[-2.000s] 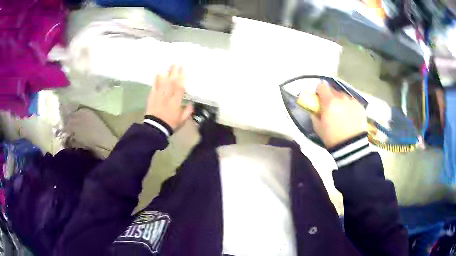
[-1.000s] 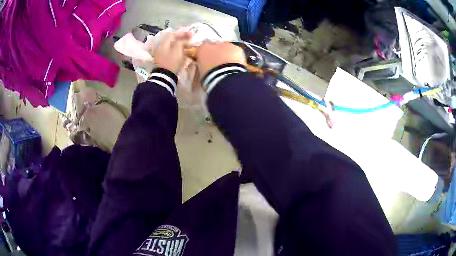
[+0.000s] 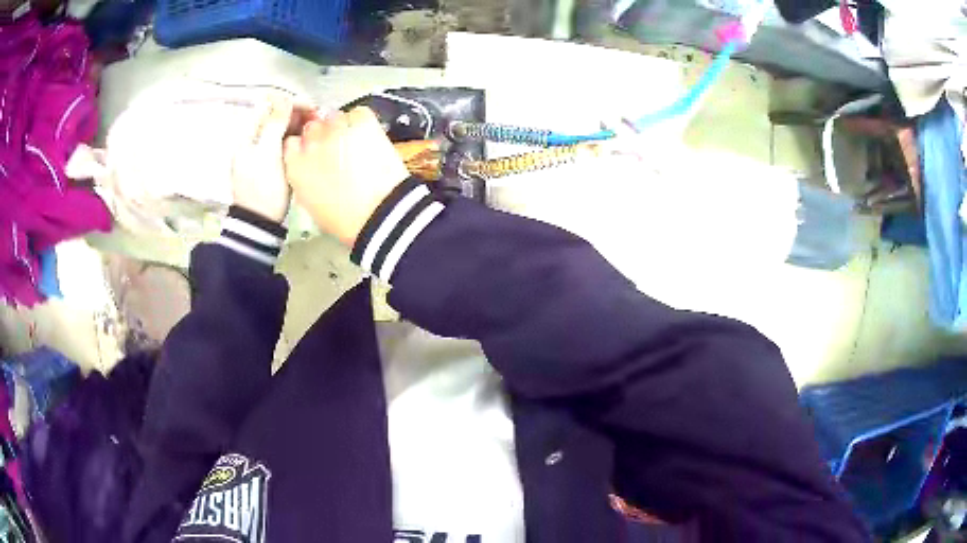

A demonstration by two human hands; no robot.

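Note:
A pale, overexposed garment (image 3: 180, 138) lies over the left part of the board. My left hand (image 3: 260, 159) is on this cloth, close beside my right hand; glare hides its fingers, so its grip cannot be told. My right hand (image 3: 345, 175) is closed around the steam iron's handle, which it mostly hides. The dark iron (image 3: 392, 115) shows behind my right hand, with an orange part near the wrist. A blue hose and a yellow coiled cord (image 3: 535, 161) run from its rear to the right.
More white cloth (image 3: 679, 212) covers the board's right part. A pale straight-edged panel (image 3: 562, 80) lies behind the hose. Magenta garments (image 3: 42, 159) are at the left. Blue crates stand at the top left (image 3: 255, 23) and lower right (image 3: 880, 424). A dark heap (image 3: 90, 445) is at the lower left.
Since two seconds ago, my right hand and the iron have moved from the board's right side to the left, beside my left hand. The view has shifted, and the white garment looks spread flatter than one second ago.

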